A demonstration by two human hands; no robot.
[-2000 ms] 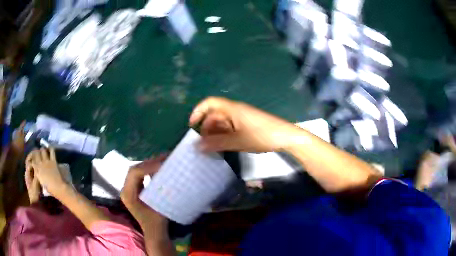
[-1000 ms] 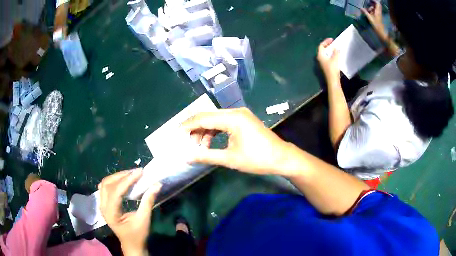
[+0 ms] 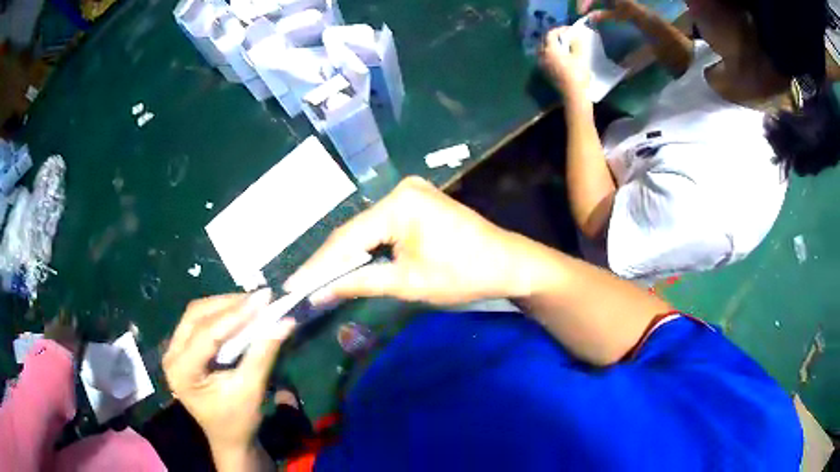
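Observation:
A thin white sheet (image 3: 293, 300), seen nearly edge-on and slightly bent, spans between my hands. My left hand (image 3: 221, 359) holds its lower left end between thumb and fingers. My right hand (image 3: 419, 244) has thumb and fingertips at its upper right edge; whether a sticker is pinched there cannot be told. The printed face of the sheet is hidden. A blank white sheet (image 3: 281, 210) lies flat on the green table just beyond my hands.
Upright pale cartons (image 3: 343, 124) with open white flaps cluster beyond the blank sheet. A bagged white bundle (image 3: 37, 217) lies far left. A person in white (image 3: 691, 184) works at right, a person in pink (image 3: 41, 406) at lower left. White scraps (image 3: 448, 156) lie near the table edge.
The view has shifted right, so the cartons appear further left. The held sheet has tilted from a broad face to nearly edge-on. The blank sheet beyond is now more fully visible.

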